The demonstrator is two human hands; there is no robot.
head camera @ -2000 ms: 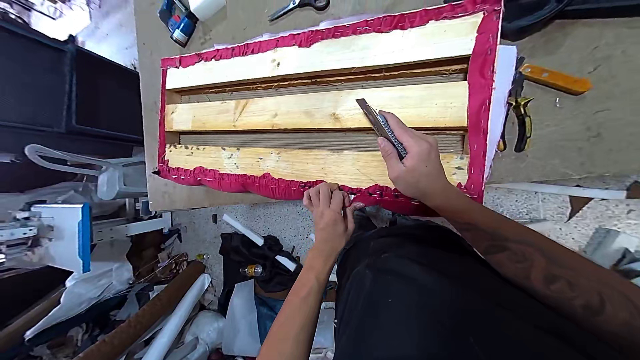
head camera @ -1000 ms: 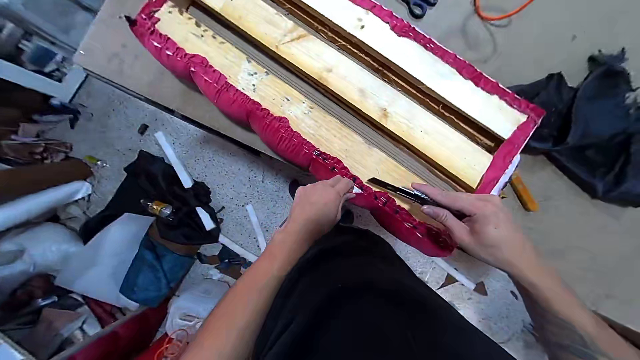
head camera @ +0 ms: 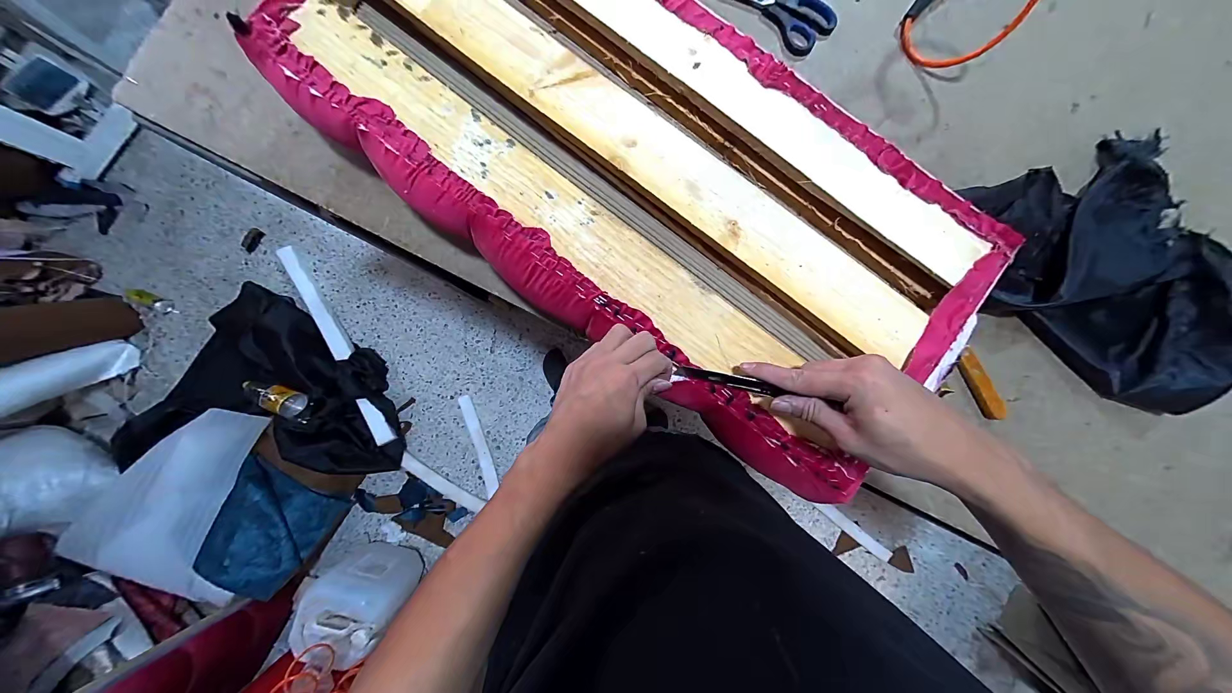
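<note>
A wooden frame point(head camera: 664, 183) lies on the worktable, its rim wrapped in gathered, stapled magenta fabric point(head camera: 520, 255). My right hand point(head camera: 857, 404) is closed around a dark utility knife point(head camera: 731, 380), whose tip points left to the fabric edge beside my left fingertips. At the near edge of the frame, my left hand point(head camera: 616, 385) pinches the magenta fabric. The blade end is partly hidden by my left fingers. Rows of staples show along the fabric on both sides of my hands.
Scissors point(head camera: 794, 19), an orange cord point(head camera: 962, 60), an orange-handled tool point(head camera: 982, 385) and crumpled black fabric point(head camera: 1116, 279) lie on the worktable point(head camera: 1107, 462). On the floor are white strips point(head camera: 316, 303), black cloth point(head camera: 250, 356) and a white plastic jug point(head camera: 356, 602).
The view has swung far round since the first frame. The knife, held raised above the boards two seconds ago, has come down to the fabric edge beside my left hand.
</note>
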